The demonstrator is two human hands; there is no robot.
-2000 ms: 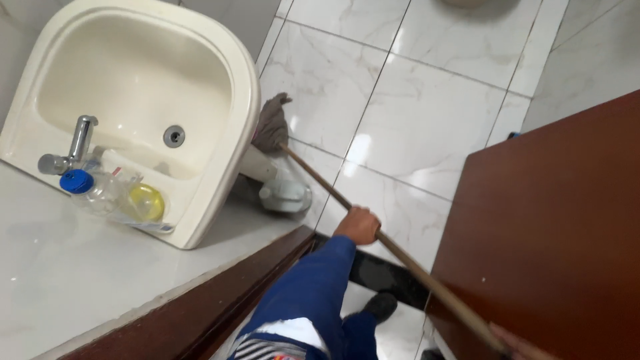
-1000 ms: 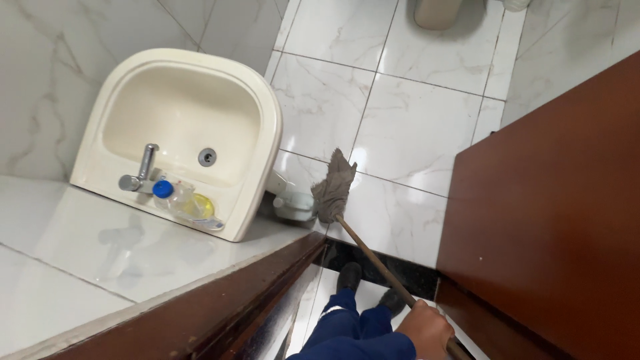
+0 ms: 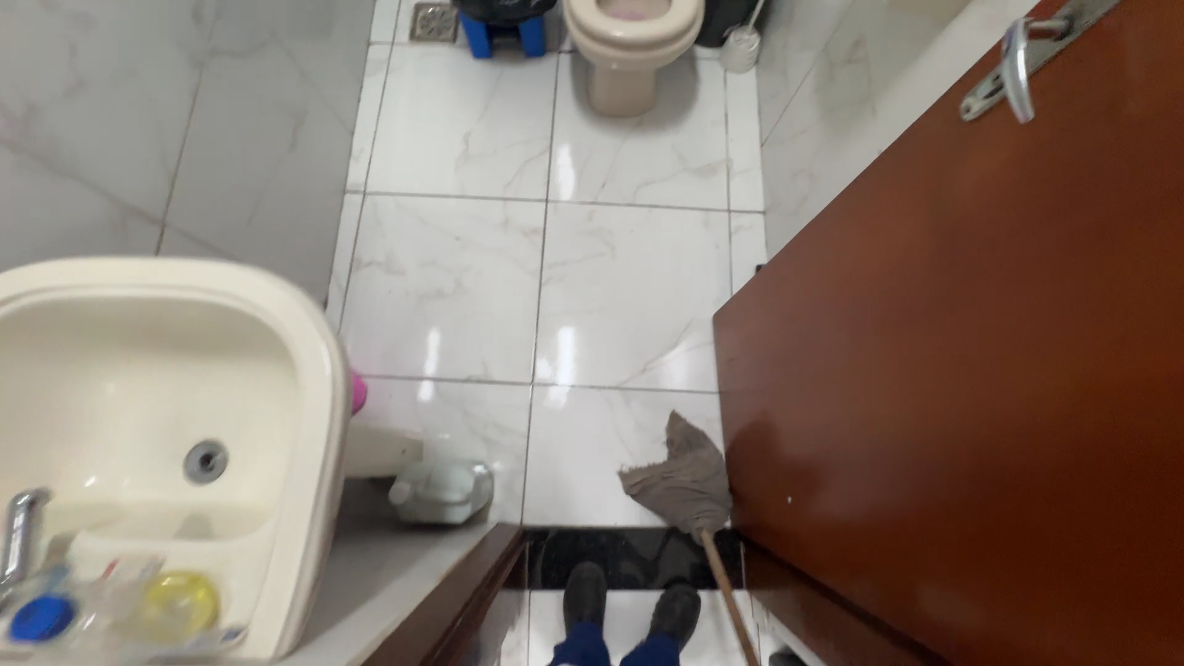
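A grey-brown cloth mop head (image 3: 683, 476) lies on the white tiled floor (image 3: 444, 287), against the lower edge of the brown wooden door (image 3: 962, 351). Its wooden handle (image 3: 731, 597) runs down past the black threshold strip (image 3: 629, 558) and out at the bottom edge. Neither of my hands shows in the head view, so what they hold is hidden. My dark shoes (image 3: 585, 597) stand at the threshold, left of the handle.
At left is a cream washbasin (image 3: 319, 416) with a blue-capped plastic bottle (image 3: 42, 618) on its rim. A translucent jug (image 3: 442, 492) stands on the floor beside it. Farther off are a toilet (image 3: 634, 55), a blue-legged stool or stand (image 3: 504, 35), a toilet brush (image 3: 740, 48) and a floor drain (image 3: 434, 21).
The mop head has moved right, from beside the jug under the basin to the door. The hand seen earlier on the handle has left the view, which has shifted toward the toilet.
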